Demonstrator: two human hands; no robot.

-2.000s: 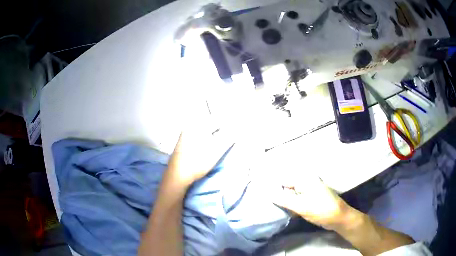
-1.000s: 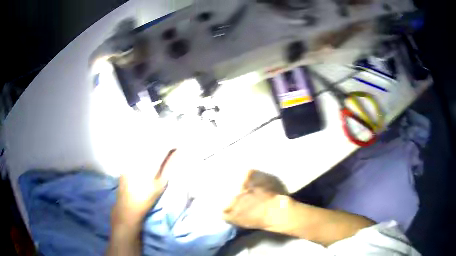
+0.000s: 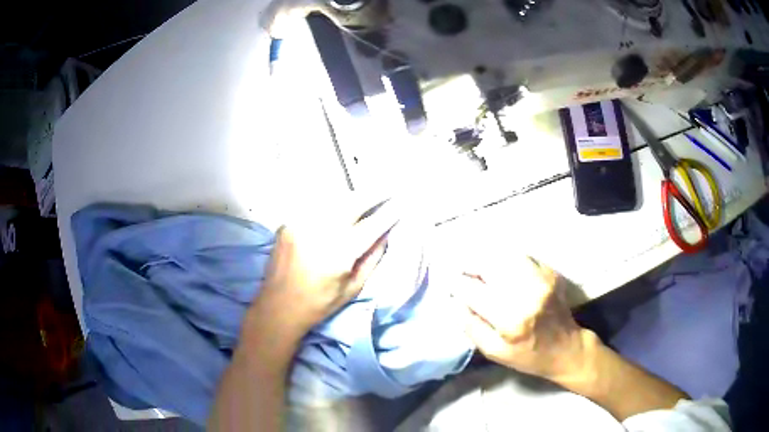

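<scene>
The light blue garment (image 3: pixel 177 295) lies heaped at the left of the table and hangs over its front edge. It turns white under the lamp between my hands. A narrow folded blue band (image 3: pixel 362 350) loops below my left hand. My left hand (image 3: pixel 325 266) rests on the cloth with fingers a little apart; whether it grips cloth is hidden by glare. My right hand (image 3: pixel 514 316) is at the cloth's right edge with bent fingers; glare hides what the fingertips hold. The presser foot area (image 3: pixel 472 143) is above and between my hands, with no cloth visibly under it.
The off-white sewing machine head (image 3: pixel 556 67) spans the top. A lit smartphone (image 3: pixel 600 160) lies right of the needle, beside scissors (image 3: pixel 691 207) with red and yellow handles. Blue pens (image 3: pixel 710 152) lie at the far right. Pale lilac cloth (image 3: pixel 683 321) is below the table's right side.
The camera view swung right and came back. My right hand was curled into a fist a second ago and its fingers now reach more toward the cloth. The garment heap keeps its place on the left.
</scene>
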